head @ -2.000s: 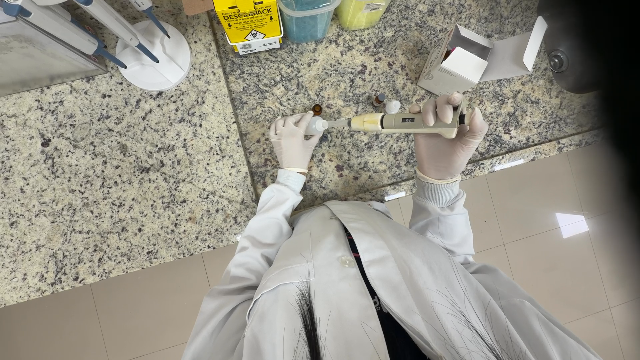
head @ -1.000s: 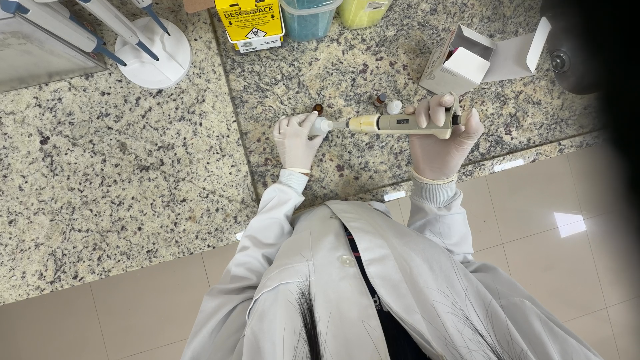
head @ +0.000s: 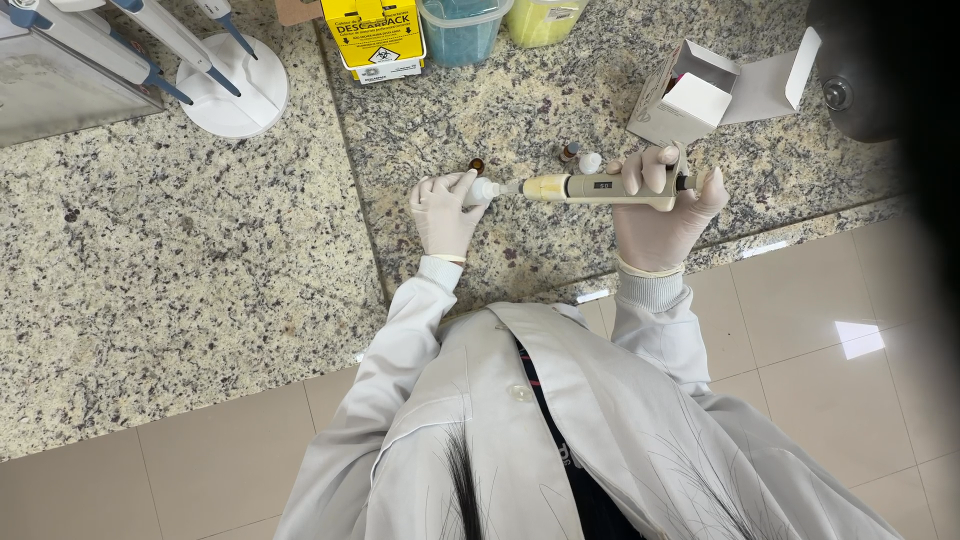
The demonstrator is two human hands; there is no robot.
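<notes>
My gloved left hand [head: 448,214] grips a small white plastic bottle [head: 478,192], its mouth turned to the right. In my gloved right hand [head: 660,206] is a beige micropipette [head: 585,187], held nearly level, with its tip at the bottle's mouth; whether the tip is inside cannot be told. My right thumb is at the plunger. Just above the left fingers stands an open amber glass vial [head: 476,165]. A small amber vial with a grey top [head: 570,151] and a white cap [head: 590,163] lie above the pipette's barrel.
Pipettes hang on a round white stand [head: 236,90] at upper left. Along the back are a yellow sharps box [head: 375,34], a tub with blue contents [head: 461,34] and a yellow-green tub [head: 544,21]. An open white carton [head: 679,105] stands right, near a dark metal object [head: 855,90]. The granite counter's edge [head: 810,223] runs below my hands.
Since the oldest frame my left hand has shifted slightly to the right with the bottle. My right hand still holds the micropipette in nearly the same place.
</notes>
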